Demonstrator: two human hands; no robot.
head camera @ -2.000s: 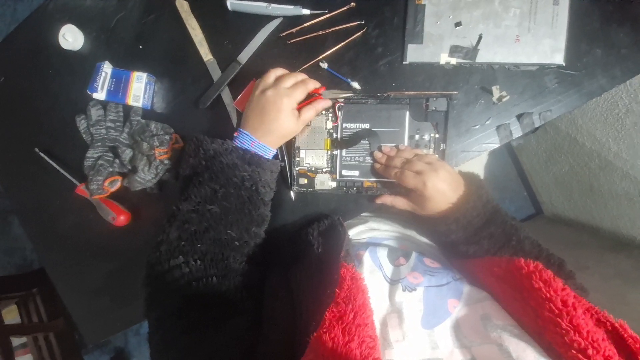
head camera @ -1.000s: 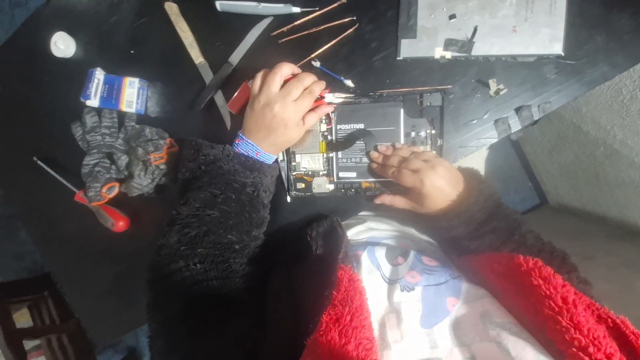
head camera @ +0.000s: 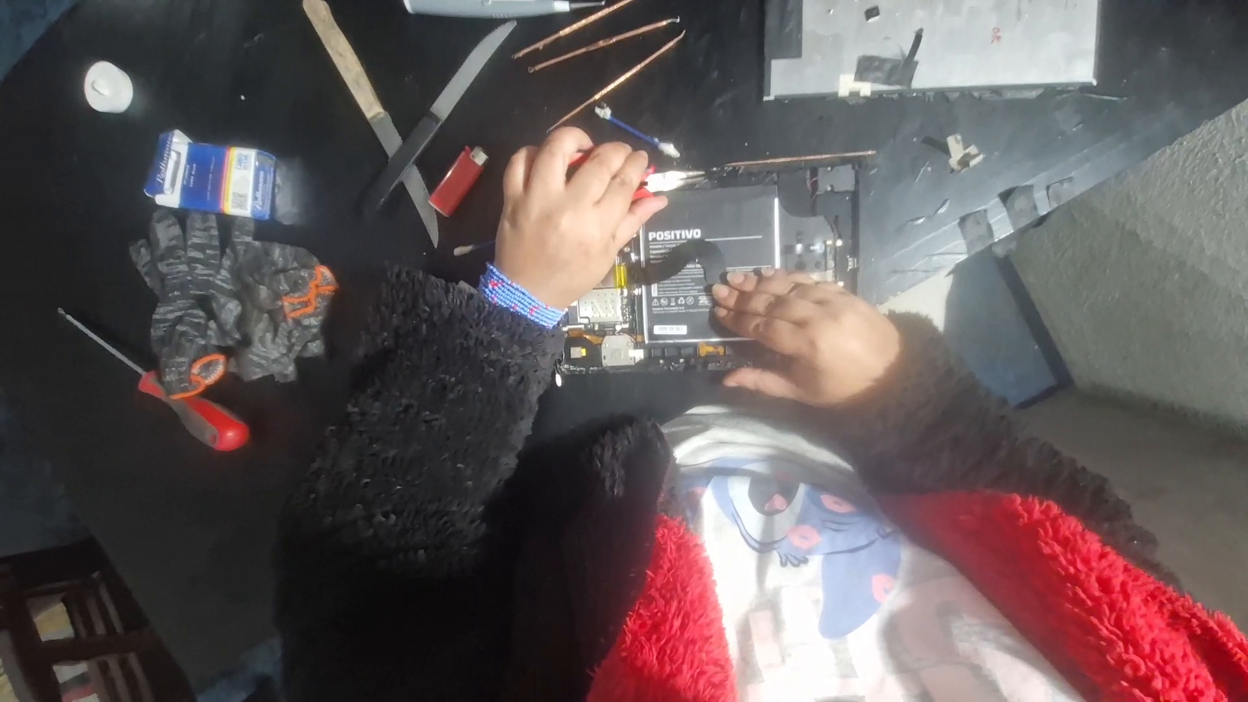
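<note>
An opened tablet [head camera: 843, 210] lies on the black table, its circuit boards and a flat black battery [head camera: 712, 210] showing. My left hand [head camera: 575, 219], with a beaded bracelet on its wrist, grips red-handled pliers [head camera: 673, 180]; their metal jaws point right, over the top edge of the tablet. Most of the handles is hidden under my fingers. My right hand [head camera: 809, 336] rests flat, palm down, on the battery's lower right part and the tablet's lower edge, with nothing seen in it.
A red lighter [head camera: 457, 181], two crossed knives [head camera: 414, 146], thin copper-coloured rods [head camera: 604, 46] and a cotton swab [head camera: 639, 132] lie beyond. Left are grey gloves [head camera: 200, 292], a screwdriver [head camera: 210, 414], a blue box [head camera: 210, 175] and a white cap [head camera: 107, 88]. A metal-backed panel [head camera: 936, 49] lies top right.
My left hand has shifted slightly and the pliers' jaws now show more clearly past the fingers. The red lighter beside it is now in plain view. My right hand stays on the battery.
</note>
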